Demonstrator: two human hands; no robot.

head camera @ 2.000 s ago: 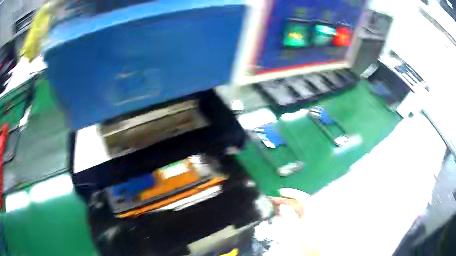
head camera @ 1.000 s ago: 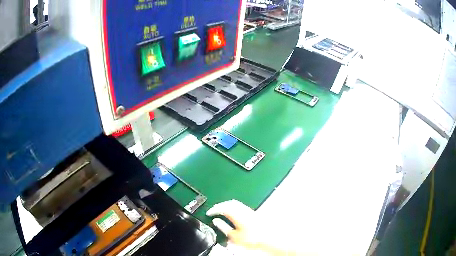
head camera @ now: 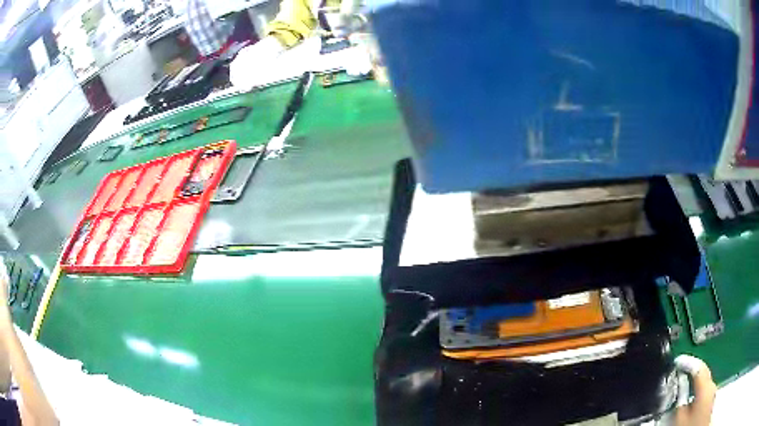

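A phone middle frame (head camera: pixel 483 327) with a blue patch lies in the orange-brown nest (head camera: pixel 574 316) of the press, below the grey press head (head camera: pixel 558 220). A gap shows between head and frame. The blue press housing (head camera: pixel 574 91) fills the upper right. My right hand (head camera: pixel 697 387) is small at the lower right, against the right side of the black press base (head camera: pixel 516 391); it has a white fingertip cover and no part shows in it. My left hand is not in view.
A red tray (head camera: pixel 187 241) lies on the green belt at left, with a grey frame (head camera: pixel 239 176) beside it. A middle frame (head camera: pixel 706 312) lies right of the press. A bare forearm (head camera: pixel 25 374), apparently another person's, is cut off at the left edge.
The view has swung left, bringing in the red tray and moving the press to the right of the picture. My right hand remains beside the press base. The frame remains in the nest.
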